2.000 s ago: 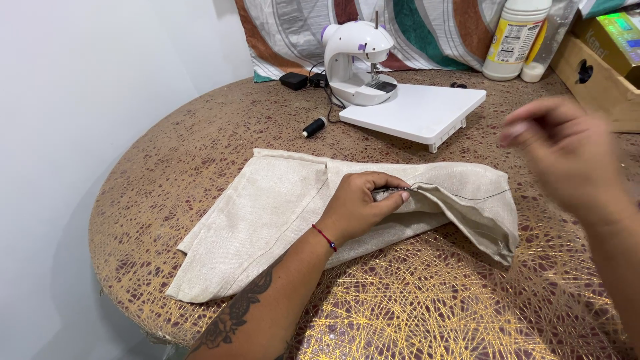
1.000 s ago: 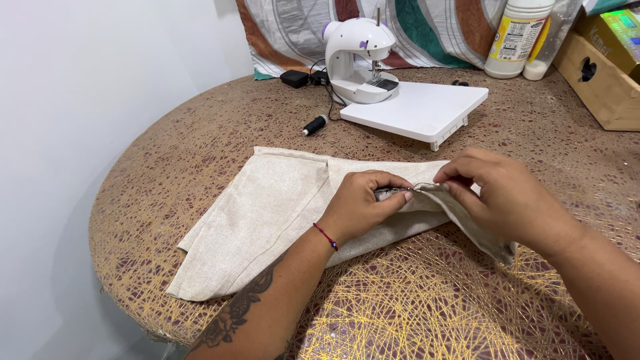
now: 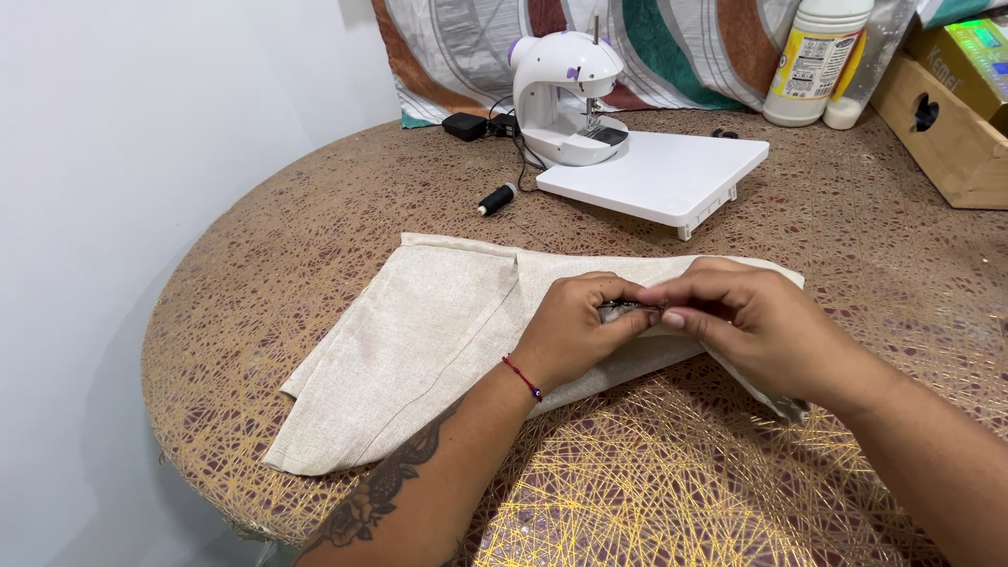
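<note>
A beige woven cloth [image 3: 425, 315] with a dark stitched line lies folded on the round table. My left hand [image 3: 579, 327] pinches a gathered edge of it between thumb and fingers, and a small dark strip shows in that grip, too small to name. Close against it, my right hand [image 3: 736, 319] has thumb and forefinger nearly together at the same edge. Whether a needle or thread is between those fingertips cannot be made out. The cloth's right end hangs in a fold beneath my right hand.
Behind the cloth stands a white mini sewing machine [image 3: 563, 98] with a white extension table [image 3: 661, 173]. A black thread spool [image 3: 497, 200] and a black adapter [image 3: 465, 126] lie left of it. A white bottle [image 3: 815, 63] and a wooden box [image 3: 937, 126] occupy the back right.
My right hand, raised and apart from the cloth two seconds ago, has come down to the cloth edge and then moved left, close to my left hand. My left hand keeps its grip.
</note>
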